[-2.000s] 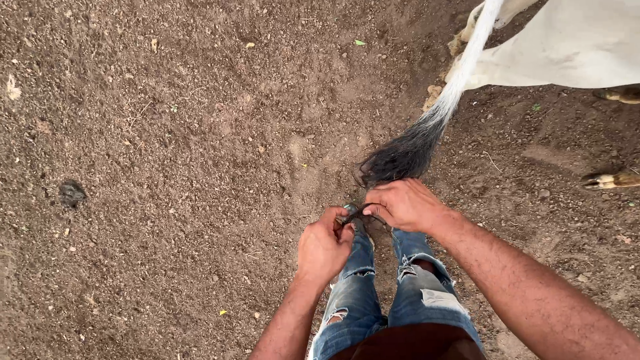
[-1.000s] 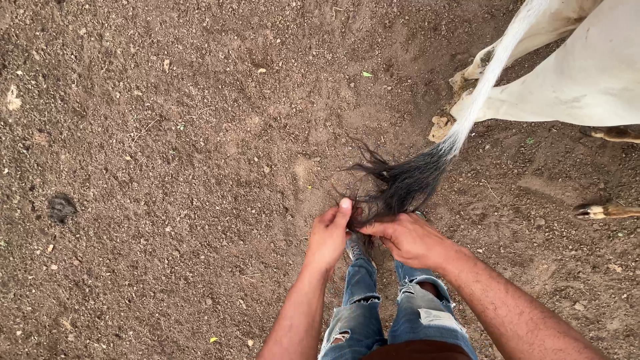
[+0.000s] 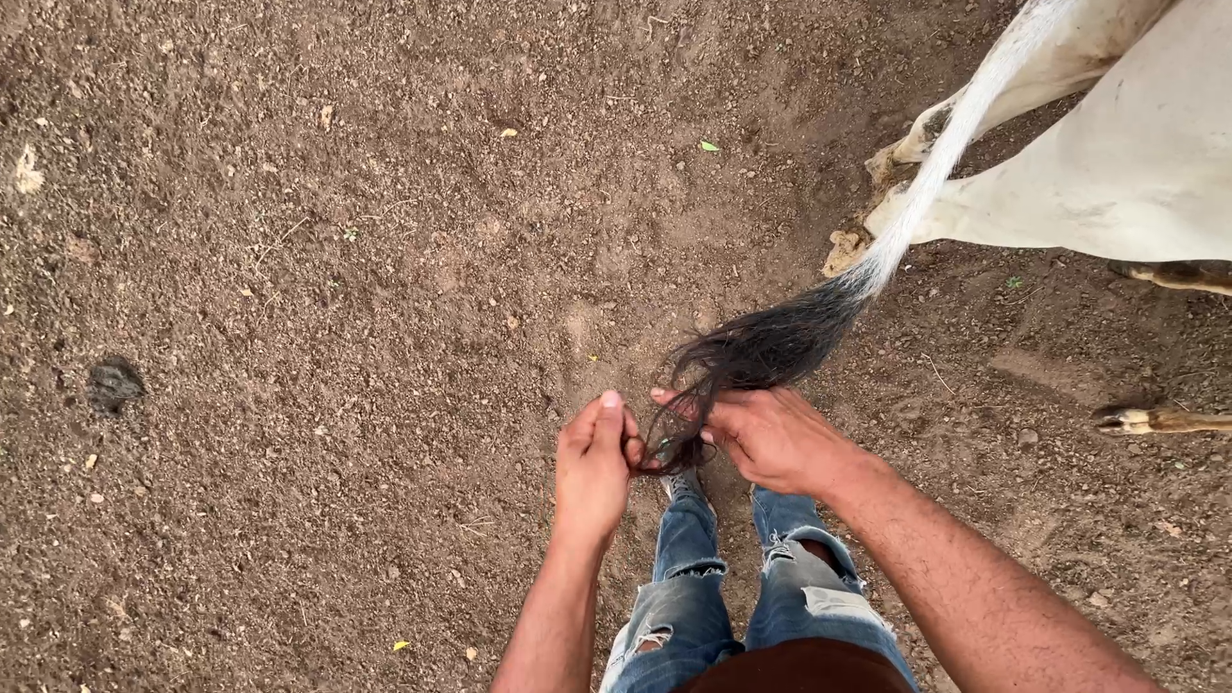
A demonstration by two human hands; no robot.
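A white tail with a black hair tuft [image 3: 784, 337] hangs from a pale hoofed animal [image 3: 1107, 168], probably a cow, at the upper right. My right hand [image 3: 765, 433] is at the underside of the tuft, with dark strands between its thumb and fingers. My left hand [image 3: 597, 462] has its fingers curled around the thin ends of the strands, left of the right hand. A short gap parts the two hands, and loose curled hair spans it. The left fingertips are partly hidden.
Bare brown soil [image 3: 385, 289] with small stones and bits of leaf lies all around. A dark clump [image 3: 115, 385] is at the left. The animal's hooves [image 3: 1121, 421] stand on the right. My legs in torn jeans [image 3: 688, 597] are below the hands.
My hands, close together at the strands two seconds ago, are now farther apart. The tuft now spreads over my right hand. More of the animal shows at the upper right.
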